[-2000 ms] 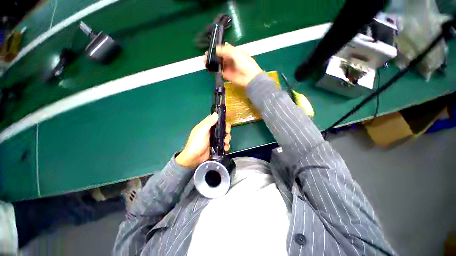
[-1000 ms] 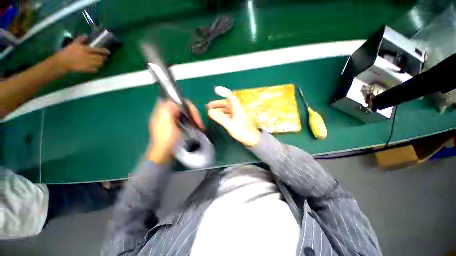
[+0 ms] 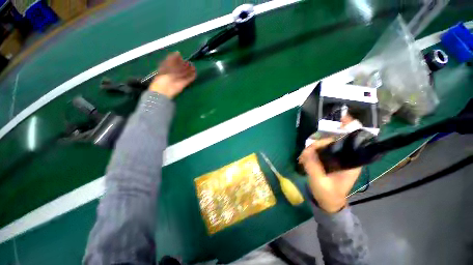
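My right hand (image 3: 329, 178) is closed around the black electric screwdriver (image 3: 350, 150), in front of the screw feeder (image 3: 347, 93); its tip is hidden. My left hand (image 3: 174, 75) is blurred over the darker green belt. It is at the lower end of a black dryer-like unit (image 3: 220, 39) whose pale ring head points up and right. Whether the fingers grip it is unclear. The yellow-brown pad (image 3: 236, 194) lies on the bench, with the yellow-handled awl (image 3: 288, 186) just right of it.
Another black unit (image 3: 109, 129) and dark cords lie on the belt at left. A clear plastic bag (image 3: 404, 77) stands beyond the feeder. A ring-headed part (image 3: 435, 59) and a blue bin (image 3: 460, 44) are at far right. A black cable hangs at right.
The view has shifted right. My left hand has released the blurred unit it held and reached out over the belt. My right hand has moved from beside the pad onto the screwdriver. The other person's hand is gone.
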